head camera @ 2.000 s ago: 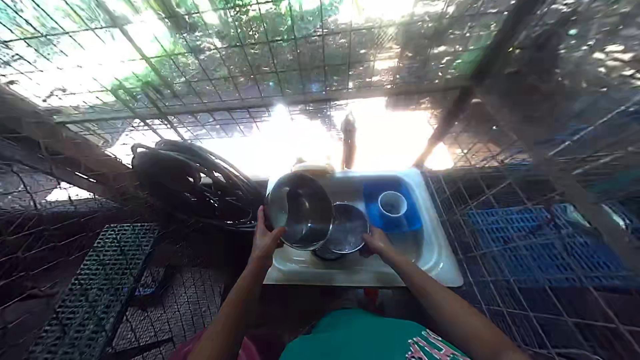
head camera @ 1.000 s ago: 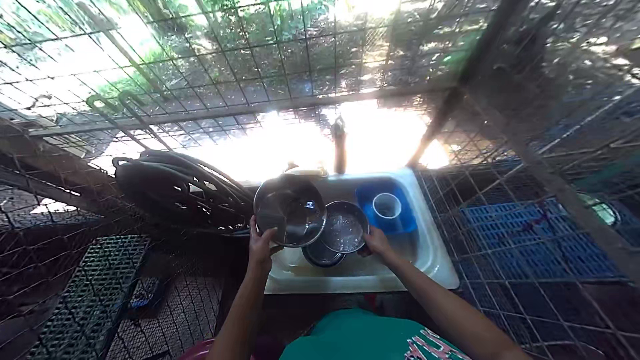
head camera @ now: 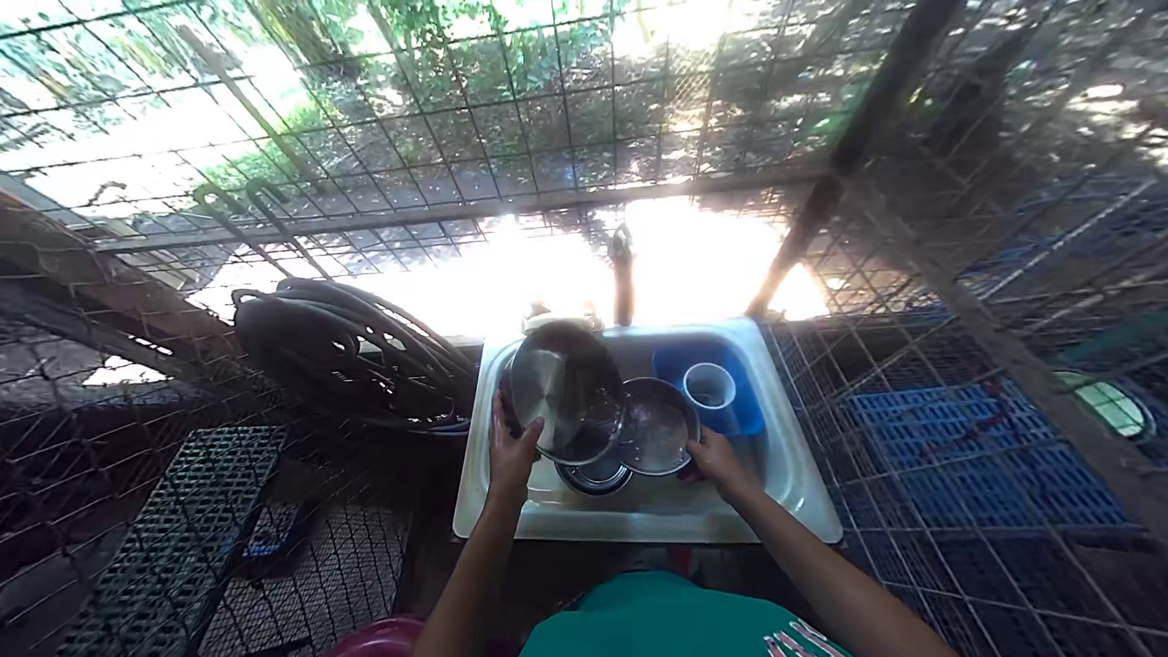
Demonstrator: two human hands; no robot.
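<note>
Over the left side of a white sink [head camera: 639, 526], my left hand [head camera: 513, 452] grips a large metal bowl [head camera: 566, 392] by its left rim, tilted so its inside shows. My right hand [head camera: 716, 458] holds a smaller metal bowl [head camera: 655, 429] by its right edge; its left rim meets or overlaps the large bowl. Beneath the two, another round metal dish [head camera: 595, 476] lies in the sink, partly covered. A blue plastic basin [head camera: 750, 401] with a white cup [head camera: 709, 386] in it sits at the sink's right.
A faucet [head camera: 623, 278] stands behind the sink. Coiled black hose [head camera: 365, 356] hangs at the left. Wire mesh fencing surrounds the sink. A green slatted rack [head camera: 173, 538] is at lower left, a blue slatted panel [head camera: 995, 456] at right, and a pink tub [head camera: 379, 637] at the bottom.
The large bowl's tilt has changed slightly. The smaller bowl tipped between the two earlier frames and stays beside it. Both hands have kept their hold.
</note>
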